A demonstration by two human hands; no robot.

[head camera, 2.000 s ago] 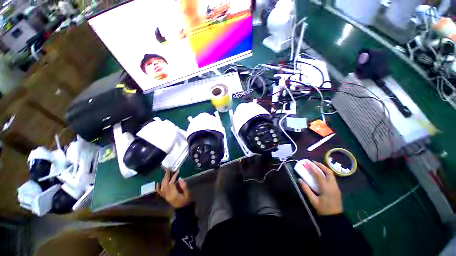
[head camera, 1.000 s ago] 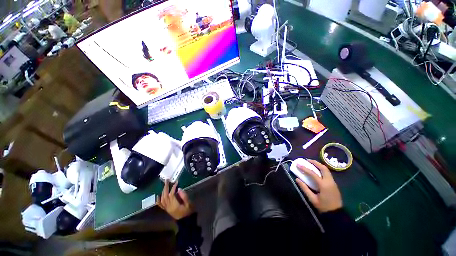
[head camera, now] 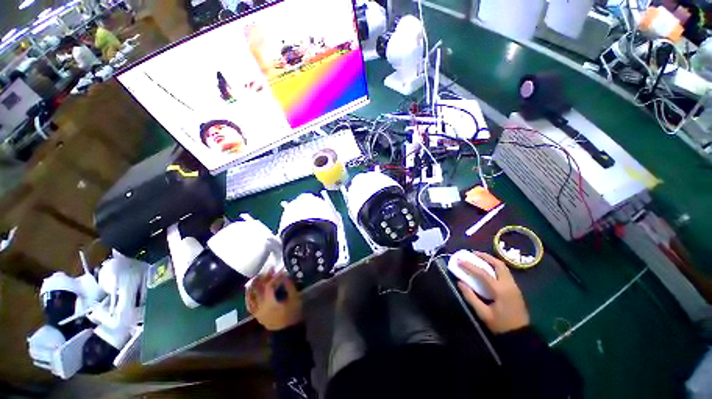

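Three white dome cameras stand in a row at the bench's front edge: the left one (head camera: 243, 243) with a plain black ball, the middle one (head camera: 310, 248) and the right one (head camera: 380, 209) with LED rings facing me. My left hand (head camera: 273, 302) is at the edge by the left camera's lower right side, fingers bent; a dark spot shows between them, and I cannot tell if it is an object or a gap. My right hand (head camera: 500, 300) rests over the white mouse (head camera: 471, 274). The monitor (head camera: 250, 86) shows camera pictures and a rainbow area.
Behind the cameras are a keyboard (head camera: 289, 165), a yellow-and-white roll (head camera: 329, 169) and tangled cables. A black bag (head camera: 160, 199) and piled white cameras (head camera: 86, 316) lie left. A yellow tape ring (head camera: 537, 249), an orange piece (head camera: 482, 199) and a vented metal box (head camera: 546, 183) lie right.
My left hand has moved up slightly against the left camera's lower side, and its fingers are more bent. My right hand stays on the mouse. The whole view has shifted a little.
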